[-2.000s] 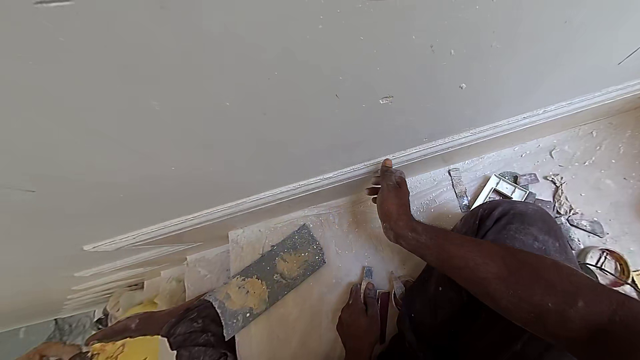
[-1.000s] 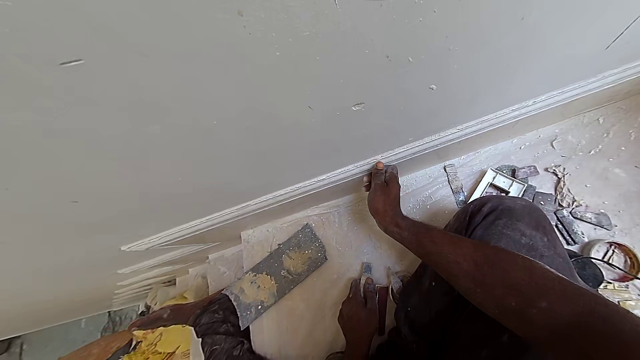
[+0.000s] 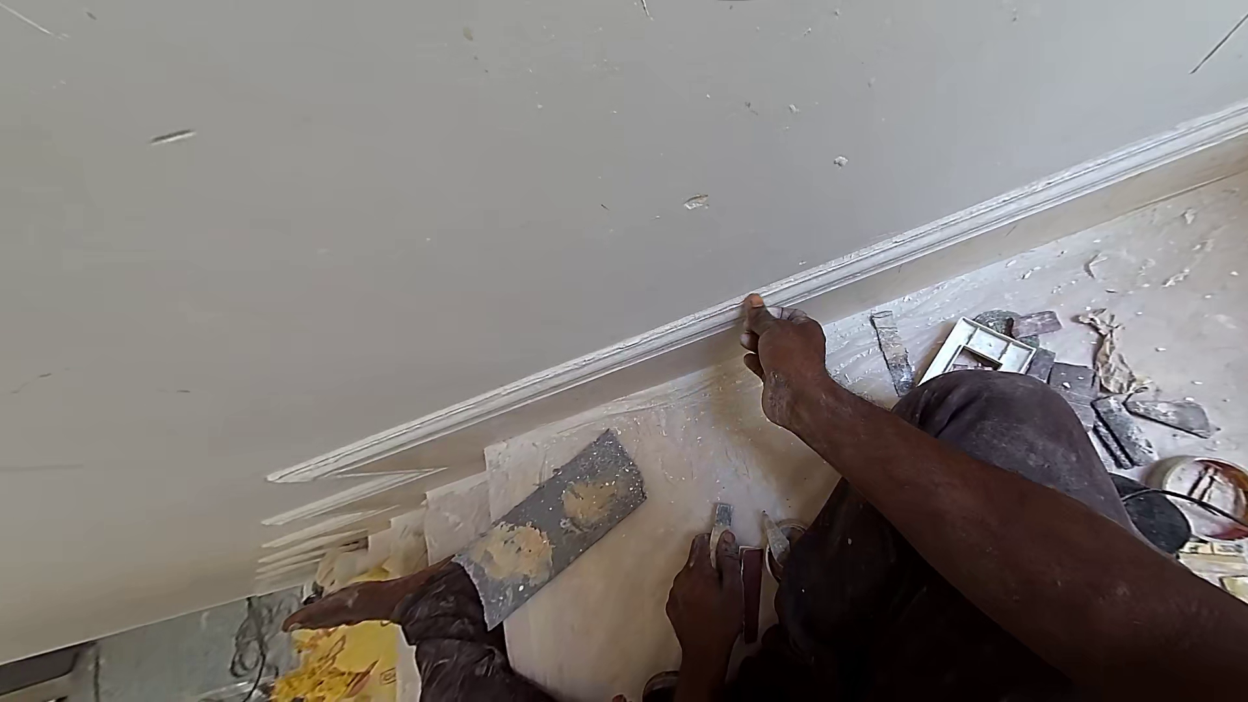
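My right hand touches the white baseboard moulding at the foot of the grey wall, its thumb on the top edge. No tool shows in it. Low in the view, my left hand is closed on a small putty knife, its blade pointing up. Beside that hand lies a dark red strip, and a second pointed blade is just right of it. A grey board smeared with yellowish filler rests at the lower left, near my leg.
Pale sheeting covers the floor. Right of my knee are a white plastic frame, several dark sanding blocks or scraps, a flat strip and a round tub. Yellow material lies at the lower left.
My right hand stays at the moulding, but its fingers have curled in since two seconds ago. The left hand still holds the putty knife.
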